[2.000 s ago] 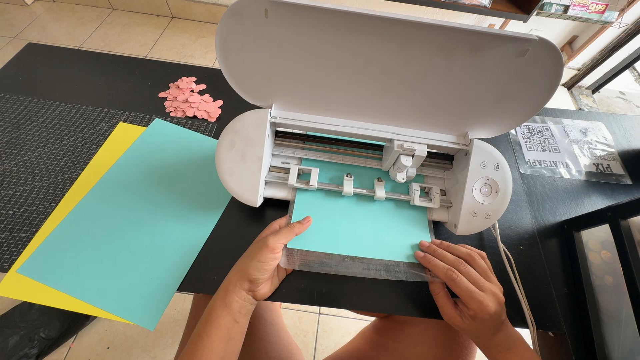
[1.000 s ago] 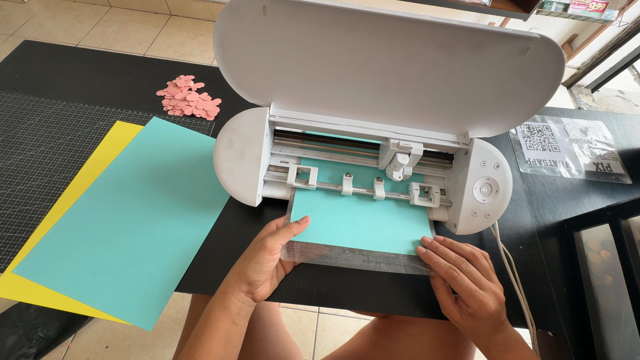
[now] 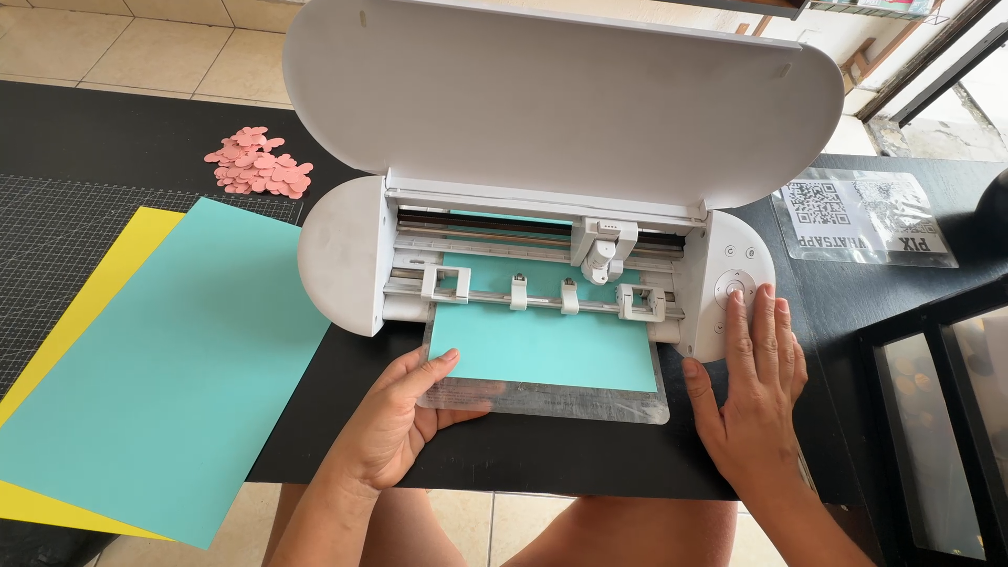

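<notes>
A white electronic cutting machine [image 3: 346, 252] stands on the black table with its lid [image 3: 551, 102] raised. A turquoise sheet [image 3: 543, 350] on a clear cutting mat [image 3: 551, 402] lies partly inside it, under the rollers. The white tool carriage [image 3: 602, 244] is right of the middle of its rail. My left hand [image 3: 402, 409] grips the mat's near left corner, thumb on top and fingers beneath. My right hand [image 3: 752, 394] holds nothing; its index fingertip touches the round button pad [image 3: 735, 289] on the machine's right end, the fingers stretched out side by side.
At the left, a large turquoise sheet [image 3: 165, 362] overlaps a yellow sheet [image 3: 118, 252] on a gridded cutting mat [image 3: 47, 236]. Pink paper cutouts [image 3: 260, 165] are heaped behind them. A plastic sleeve with printed codes [image 3: 866, 220] and a black-framed case [image 3: 945, 433] are at the right.
My right hand has left the near right corner of the mat and moved right and up to the button pad. My left hand still holds the mat.
</notes>
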